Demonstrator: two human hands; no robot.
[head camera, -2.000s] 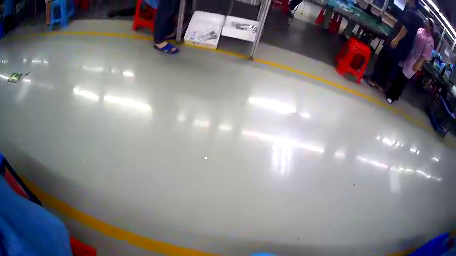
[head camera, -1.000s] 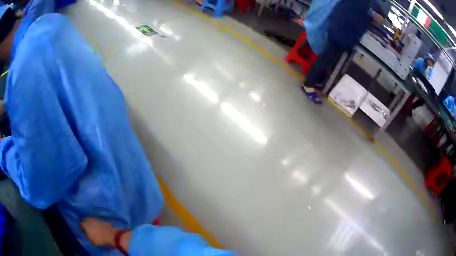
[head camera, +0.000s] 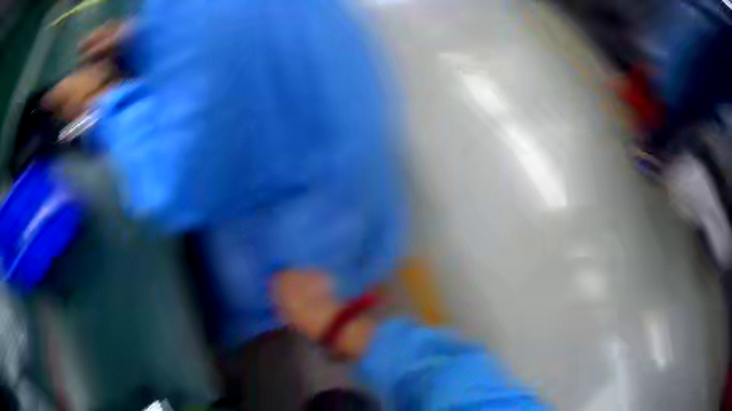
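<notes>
The frame is heavily blurred. My right hand (head camera: 309, 305), with a dark red band at the wrist and a blue sleeve, is at the lower middle. It overlaps the lower part of a neighbouring person's blue smock (head camera: 273, 104); whether it touches or grips the cloth cannot be told. Its fingers are too blurred to read. My left hand is not in view. No work piece can be made out in my right hand.
The neighbouring person's hands (head camera: 80, 84) are at upper left over the green work surface (head camera: 120, 321). A bright blue object, possibly a bin (head camera: 36, 225), is at the left edge. Grey floor (head camera: 498, 241) fills the right, with a blurred red object (head camera: 640, 100) beyond.
The view has swung left, so the neighbour's smock moved towards the middle and the green surface came into view. My right hand appears further right and higher, still by the smock.
</notes>
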